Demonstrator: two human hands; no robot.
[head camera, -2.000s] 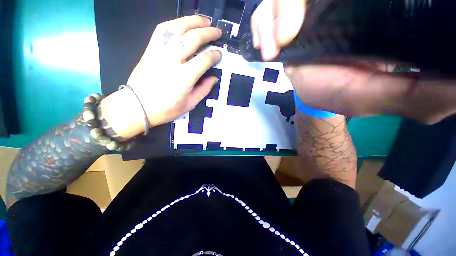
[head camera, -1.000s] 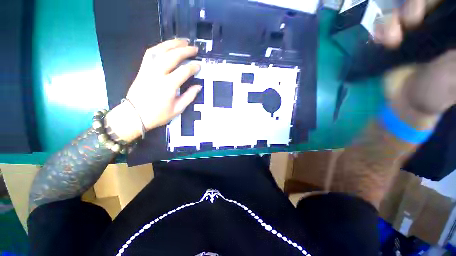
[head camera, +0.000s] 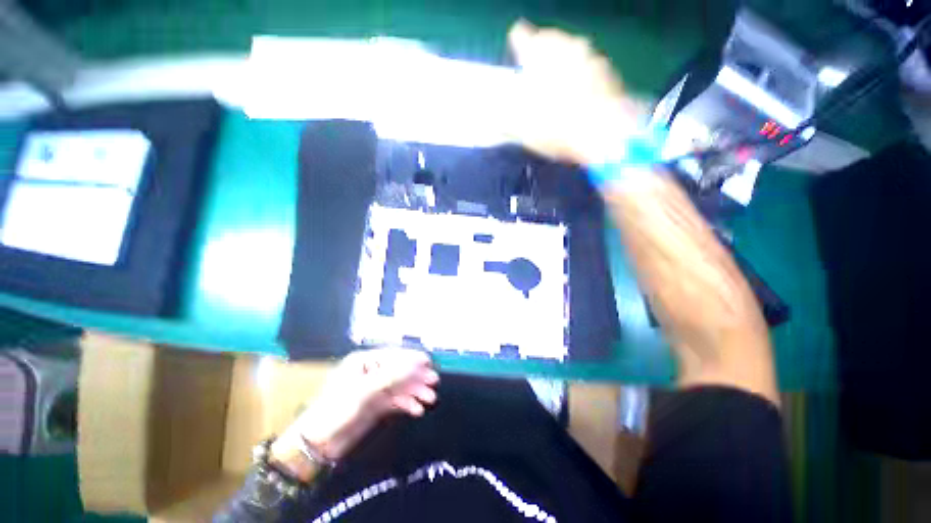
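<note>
The laptop housing lies open on a black mat (head camera: 329, 245). Its near half is a silver-white metal plate (head camera: 470, 312) with dark cutouts, and a dark hinge strip (head camera: 470, 192) runs behind it. My left hand (head camera: 393, 386) is at the bench's front edge, off the plate, with fingers bent and nothing visible in it. My right hand (head camera: 572, 92) reaches over the far side of the housing, blurred and overexposed, wearing a blue wrist band (head camera: 625, 163). Whether it holds anything cannot be made out.
A screw feeder with red digits (head camera: 774, 131) stands at the right. A white device (head camera: 77, 199) lies on a left black pad (head camera: 189, 204). A bright white panel (head camera: 316, 82) lies behind the housing. A dark tool (head camera: 761, 291) lies at right. Open boxes (head camera: 117, 424) are below the bench.
My left hand has left the housing and come back to the bench edge. My right hand has moved from the right to beyond the housing, without the black screwdriver visible. The view has widened.
</note>
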